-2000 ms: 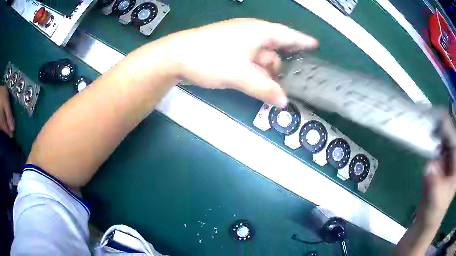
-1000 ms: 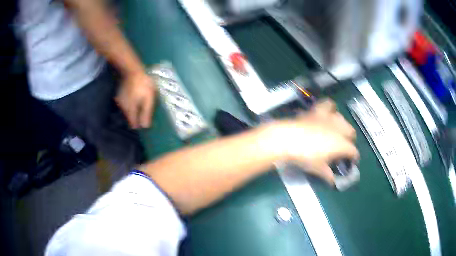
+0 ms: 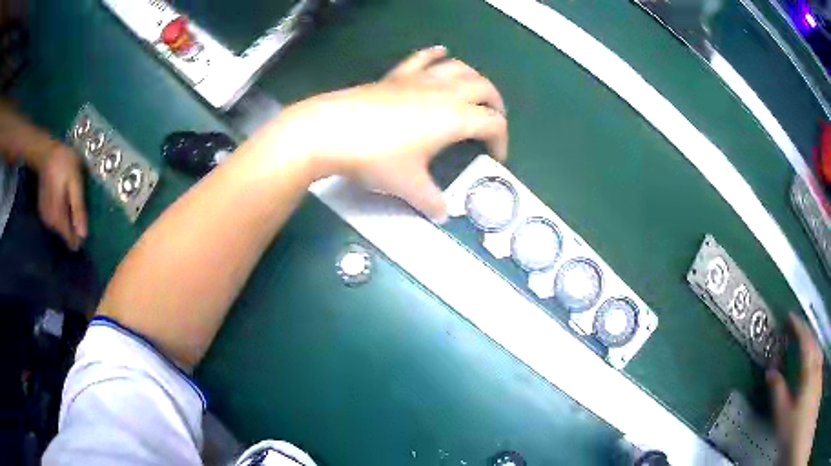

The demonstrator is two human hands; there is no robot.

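A silver four-position plate (image 3: 556, 264) lies slantwise on the green belt beside the metal rail. Its four round seats look pale, with thin dark rings. My left hand (image 3: 410, 123) is at its upper left end, thumb and fingers at opposite edges; a dark patch between them is unclear. A silver cover plate (image 3: 736, 298) with bare concentric circles is at the right. My right hand (image 3: 800, 391), partly blurred near the right edge, holds its lower end. A perforated plate (image 3: 743, 432) lies beside that hand, cut off by the bottom edge.
A loose black insert (image 3: 353, 265) lies on the near green surface, left of the metal rail (image 3: 510, 319). Stacked black inserts (image 3: 196, 153), another four-seat plate (image 3: 111, 162) and a coworker's hand (image 3: 62, 191) are at left. A red emergency stop button (image 3: 178, 36) sits on the machine frame.
The view has swung back from the left. My left hand is now at the end of a plate with pale seats, where black-ringed seats showed earlier. My right hand is back in view with a cover plate.
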